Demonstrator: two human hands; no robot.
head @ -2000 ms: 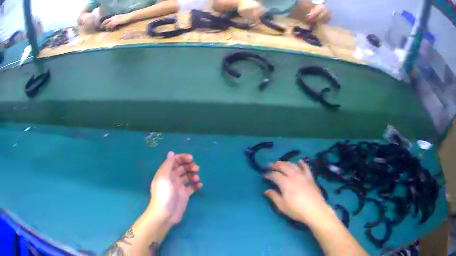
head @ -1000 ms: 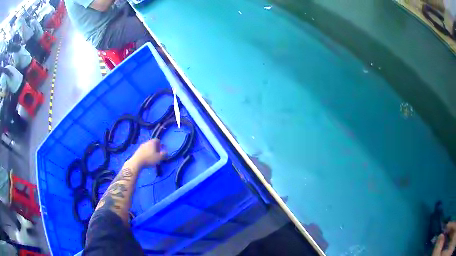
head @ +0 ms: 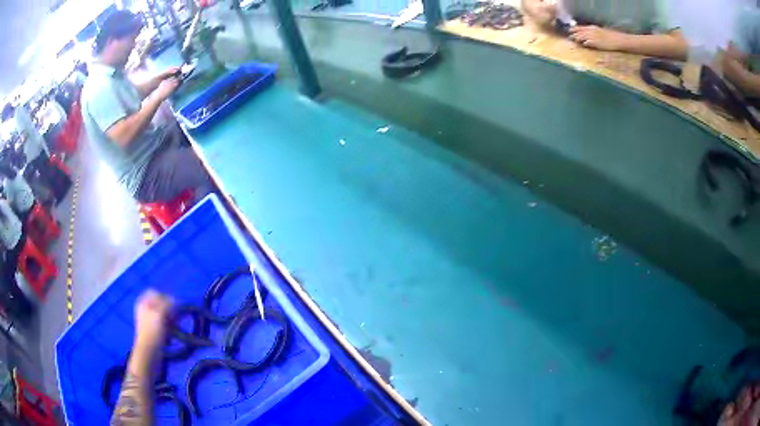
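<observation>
My left hand (head: 153, 313) is blurred, closed like a fist, over the blue plastic bin (head: 315, 358) at lower left. A black headband (head: 193, 329) lies right beside its fingers; whether they grip it is unclear. Several other black headbands, such as one curved arc (head: 283, 337), lie on the bin floor with thin cables. My right hand (head: 741, 411) is cut off at the bottom right corner, next to dark, blurred curved parts (head: 693, 391). Its grip cannot be made out.
The teal bench mat (head: 400, 241) has small scraps. A small blue tray (head: 229, 98) stands farther along, beside a seated person (head: 125, 108). Headbands (head: 410, 62) lie on the green strip beyond a post (head: 296, 50). Other workers' hands are at the wooden bench (head: 583, 62).
The view has tilted up, showing the tray and seated person. My left hand has moved left across the bin, and the headbands in it lie differently. More dark parts show near my right hand.
</observation>
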